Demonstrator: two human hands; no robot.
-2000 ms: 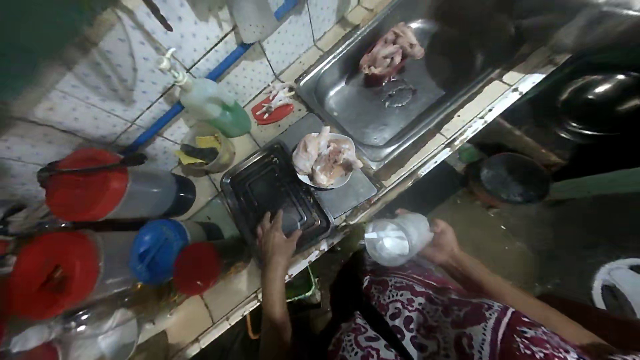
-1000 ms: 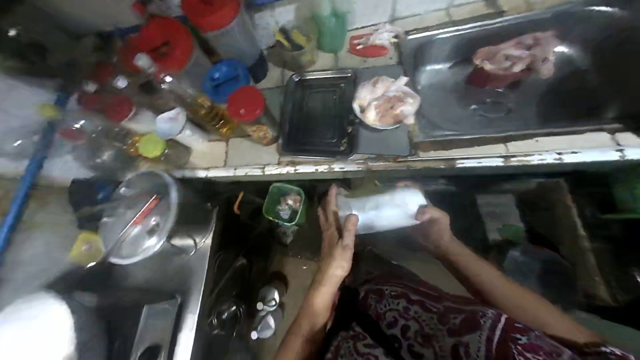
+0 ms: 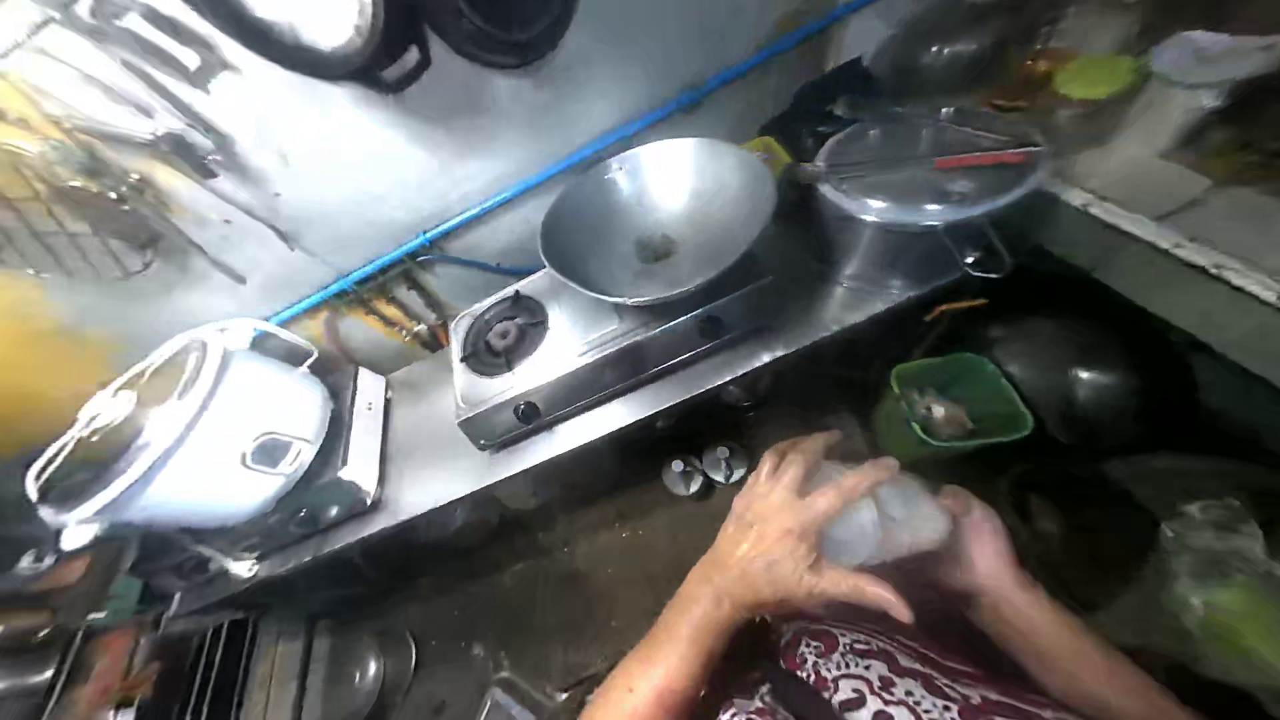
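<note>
Between both hands, in front of the patterned garment, is a whitish translucent container, blurred, its contents not clear. My left hand lies against its near left side with the fingers spread and the thumb pointing right. My right hand grips its right end, partly hidden behind it. Left of and beyond the hands, a metal wok sits on the right side of a two-burner gas stove; the left burner is bare. Just past the container stands a green bin with some waste in it.
A white rice cooker stands at the left end of the steel counter. A glass lid with a red-handled utensil on it lies at the counter's right. Two gas cylinder-like metal tops show below. A blue pipe runs along the wall.
The view has swung left from the sink and chicken to the stove. My left hand, spread over the black tray two seconds ago, is now at the container held by my right hand.
</note>
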